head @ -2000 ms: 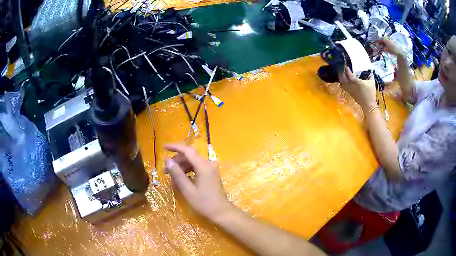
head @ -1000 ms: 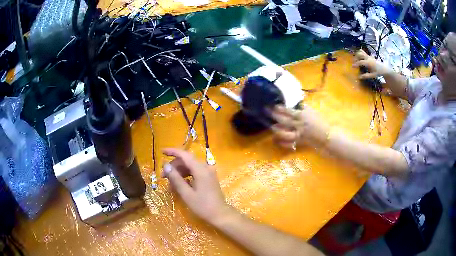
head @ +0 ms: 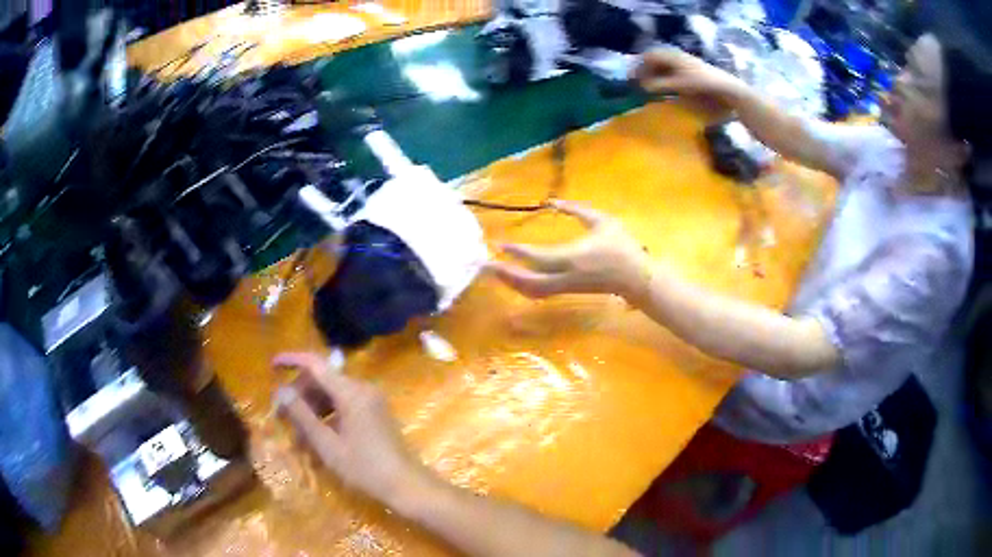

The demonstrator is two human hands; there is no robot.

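A camera housing with a white shell point(head: 435, 234) and a black round part point(head: 375, 285) rests on the orange tabletop just beyond my right hand, its two white antennas pointing to the upper left. My right hand point(head: 348, 430) is at lower centre, its fingers loosely curled and apart, with nothing seen in it. It does not visibly touch the housing. My left hand is out of the picture. The picture is blurred.
The screw feeder point(head: 163, 462) is at lower left, beside a dark, blurred driver. A bag point(head: 33, 424) is at the left edge. A black cable pile point(head: 207, 163) lies behind. A coworker's hand point(head: 587, 256) reaches in from the right, near the housing.
The coworker's hand has brought the housing from the right to in front of me, and now is apart from it. The view has shifted. My right hand keeps its loose curl.
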